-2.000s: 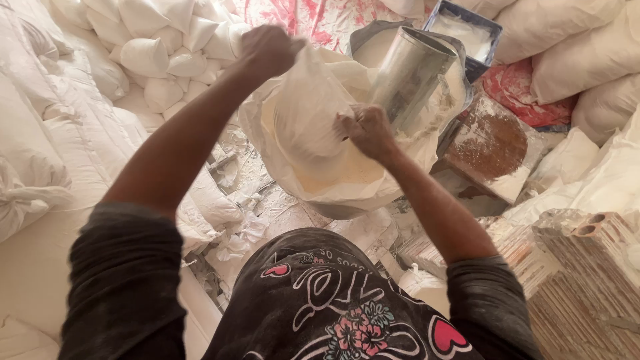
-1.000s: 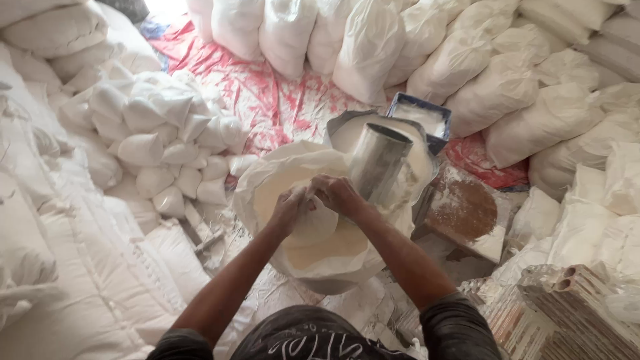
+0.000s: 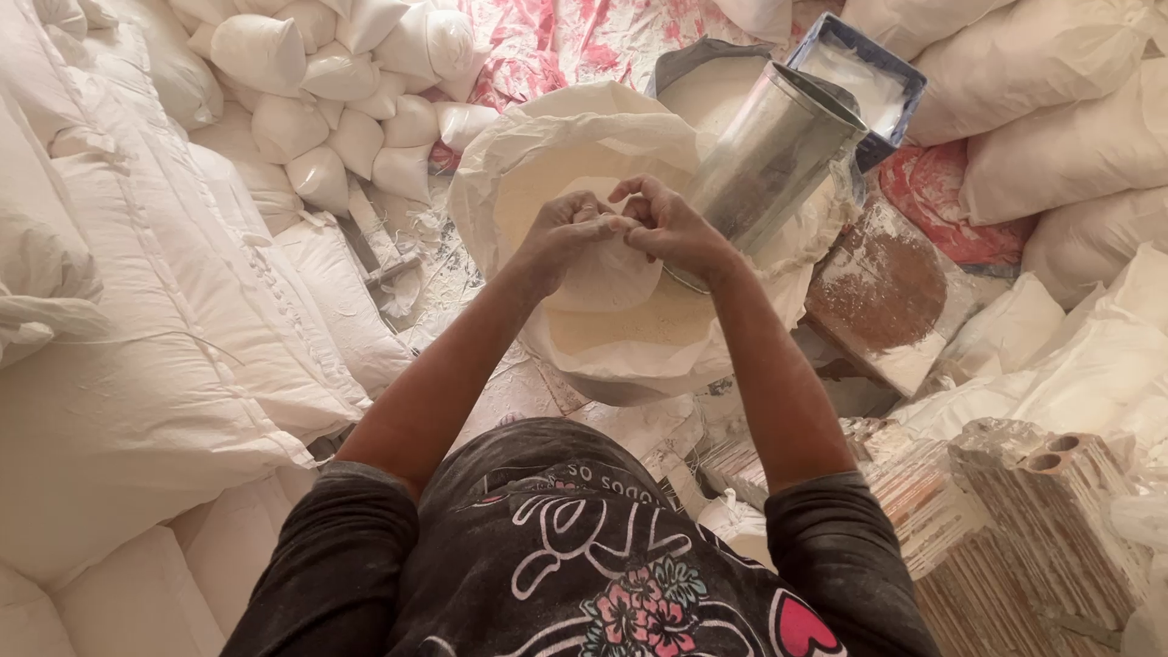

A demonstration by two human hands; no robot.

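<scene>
My left hand (image 3: pixel 570 228) and my right hand (image 3: pixel 671 224) meet over a wide round container lined with a white sheet (image 3: pixel 488 169), which holds pale powder. Between them they pinch the top of a small filled translucent plastic bag (image 3: pixel 607 278), which hangs over the powder. Just right of my right hand, a metal cylinder (image 3: pixel 776 151) leans at a tilt across the rims. A second round container of white powder (image 3: pixel 712 91) stands behind the cylinder.
A blue box (image 3: pixel 858 78) with white contents stands at the back right. Small filled bags (image 3: pixel 347 109) are piled at the back left. Large white sacks (image 3: pixel 119 392) line the left, others (image 3: pixel 1068 119) the right. A powdered wooden board (image 3: pixel 881 283) and hollow bricks (image 3: pixel 1022 511) lie at the right.
Two seconds ago my hands were apart, holding the bag between them; one second ago they had come together at its top. They are still together there. The view has shifted.
</scene>
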